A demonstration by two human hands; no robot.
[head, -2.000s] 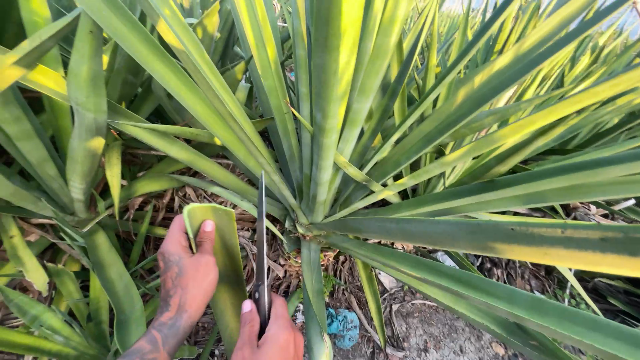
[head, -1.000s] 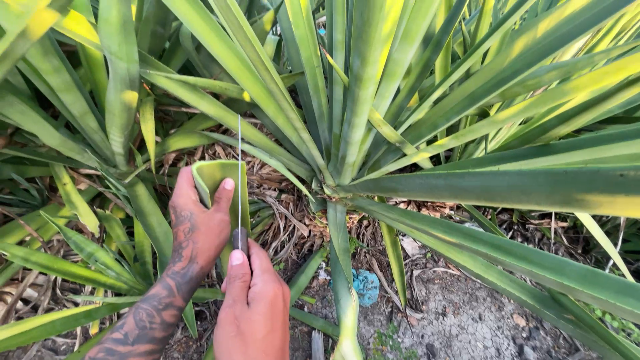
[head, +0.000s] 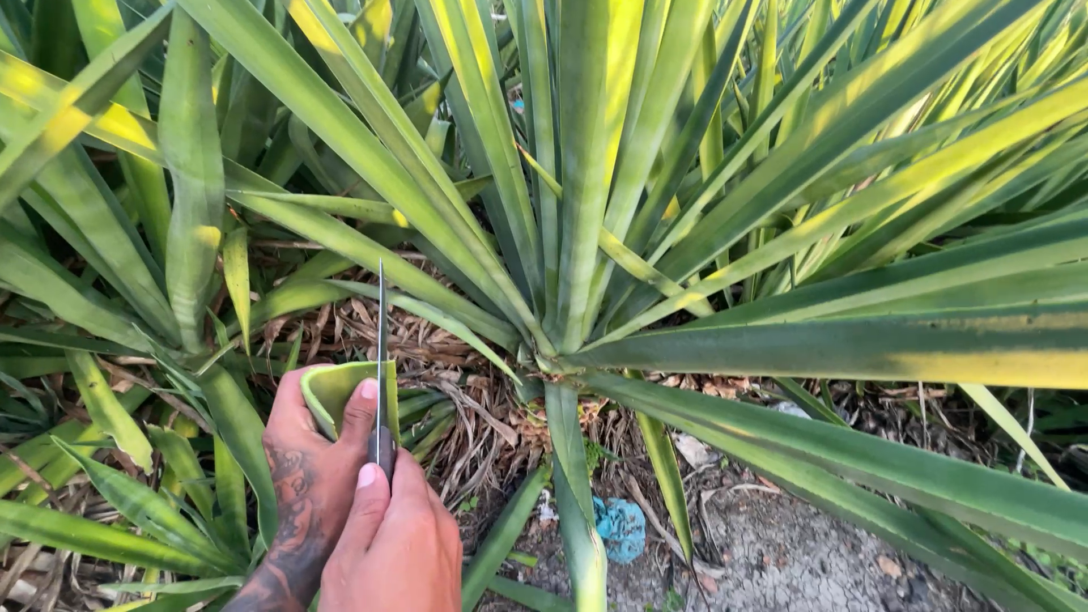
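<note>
My left hand (head: 310, 450), on a tattooed forearm, grips a cut piece of thick green leaf (head: 338, 393). The piece is folded lengthwise, its pale cut end upward and the thumb pressed on its inner face. My right hand (head: 395, 535) is closed around the dark handle of a knife (head: 382, 340). The narrow blade points up, seen nearly edge-on, and stands against or just in front of the leaf's right side; whether it cuts in cannot be told. Right of both hands, a large rosette plant with long sword-shaped leaves (head: 582, 170) spreads from its base.
Smaller plants with broad green leaves (head: 194, 187) crowd the left side. Dry brown leaf litter (head: 484, 408) lies around the plant's base. A crumpled blue plastic piece (head: 620, 529) rests on the soil. Long leaves (head: 833, 348) reach across the right side above cracked grey ground (head: 790, 552).
Against the first frame, the leaf piece and the blade sit closer together. The knife shows its edge more than its flat side. Both hands keep their holds throughout, while the view shifts somewhat.
</note>
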